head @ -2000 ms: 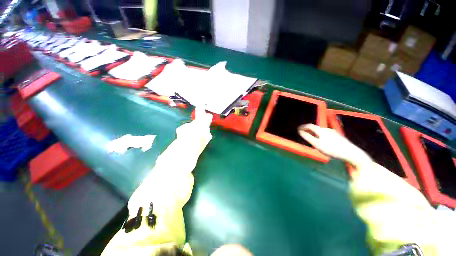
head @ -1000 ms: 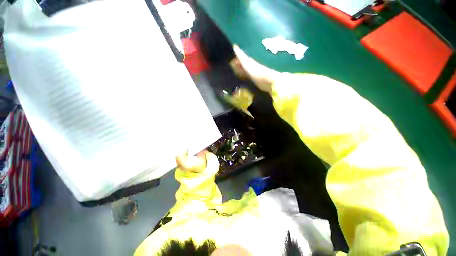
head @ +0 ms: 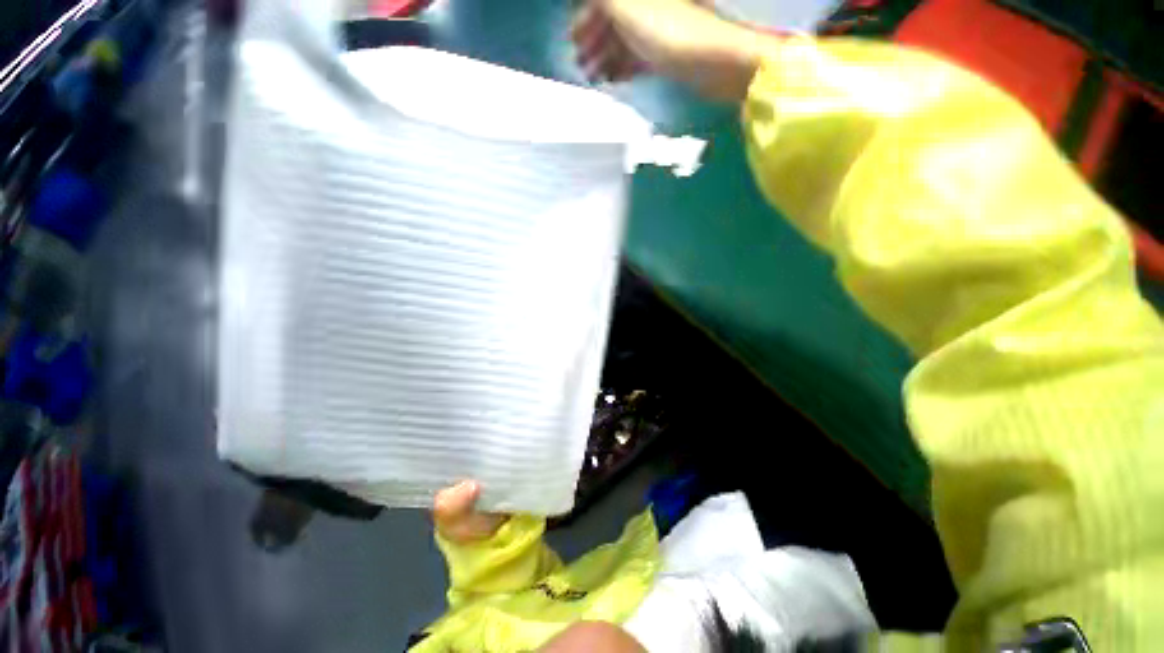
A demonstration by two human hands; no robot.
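A screen-sized unit under a white, faintly ribbed protective sheet [head: 421,306] is held up at the left centre. A dark edge shows along its lower left, and the sheet's top is loose and curled. My left hand [head: 467,513] grips the bottom edge, with the thumb on the sheet and the other fingers hidden behind. My right hand [head: 615,41] is at the top centre, beyond the unit and apart from it. It is blurred with curled fingers, and I cannot tell if it holds anything.
The green bench [head: 753,332] runs down the right side, with orange trays [head: 996,64] at the upper right. A small white scrap [head: 677,153] shows past the unit's right corner. A black clip bin [head: 626,434] with small shiny pieces is partly hidden behind the unit.
The covered unit has turned more upright and shifted right. The clips along its upper right edge no longer show. My right hand has moved up, away from the bin.
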